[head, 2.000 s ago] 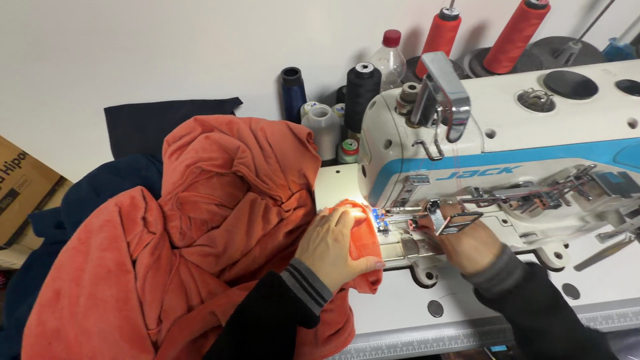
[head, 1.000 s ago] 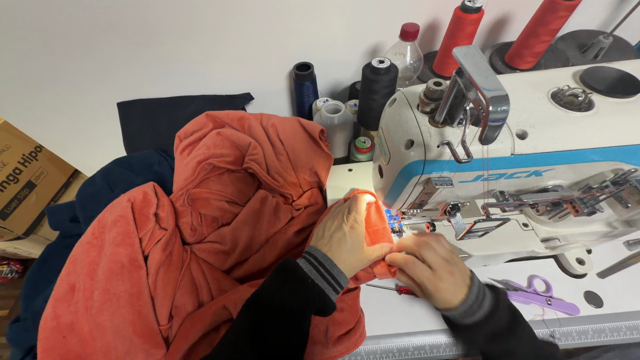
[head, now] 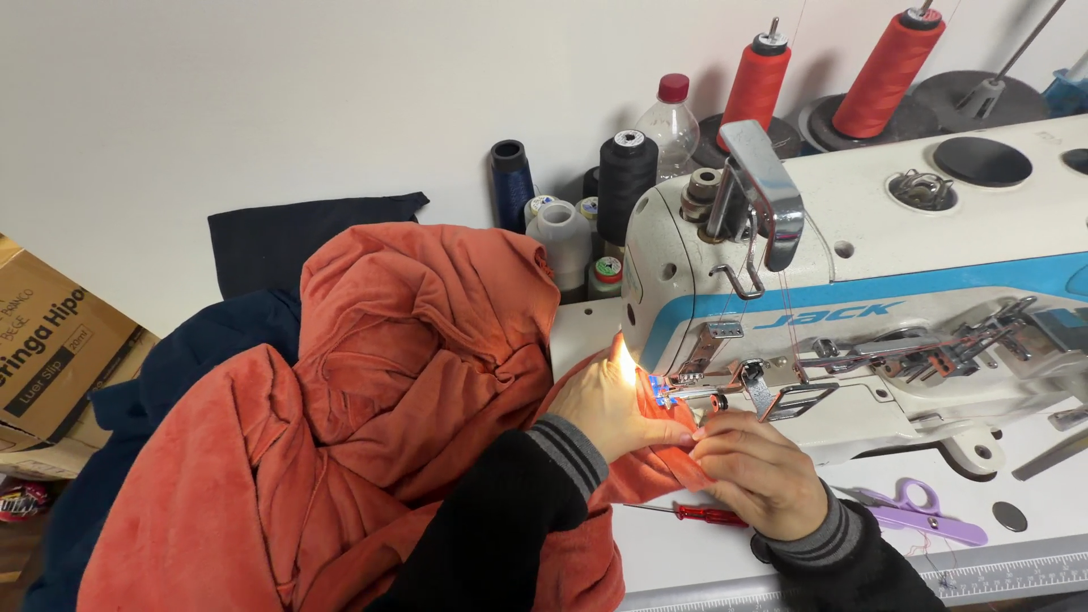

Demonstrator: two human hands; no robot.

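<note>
A large orange plush fabric (head: pixel 408 382) lies bunched left of a white and blue Jack sewing machine (head: pixel 850 255). My left hand (head: pixel 608 412) presses on the fabric beside the lit needle area, with its thumb pointing right. The fingertips of my right hand (head: pixel 761 467) pinch the fabric's edge close to that thumb, just in front of the presser foot area. The needle itself cannot be made out. A red-handled screwdriver (head: pixel 705 514) lies partly under my right hand. Purple thread snips (head: pixel 926 518) rest on the table to its right.
Thread cones, among them a black one (head: pixel 627 183), and a plastic bottle (head: pixel 671 123) stand behind the machine head. Red cones (head: pixel 756 89) sit farther right. Dark blue fabric (head: pixel 204 365) and a cardboard box (head: pixel 59 357) are at left. A ruler strip (head: pixel 1011 574) runs along the front edge.
My right hand has come left from the machine's metal guide to the fabric's edge, beside my left hand. The snips and screwdriver have come into fuller view.
</note>
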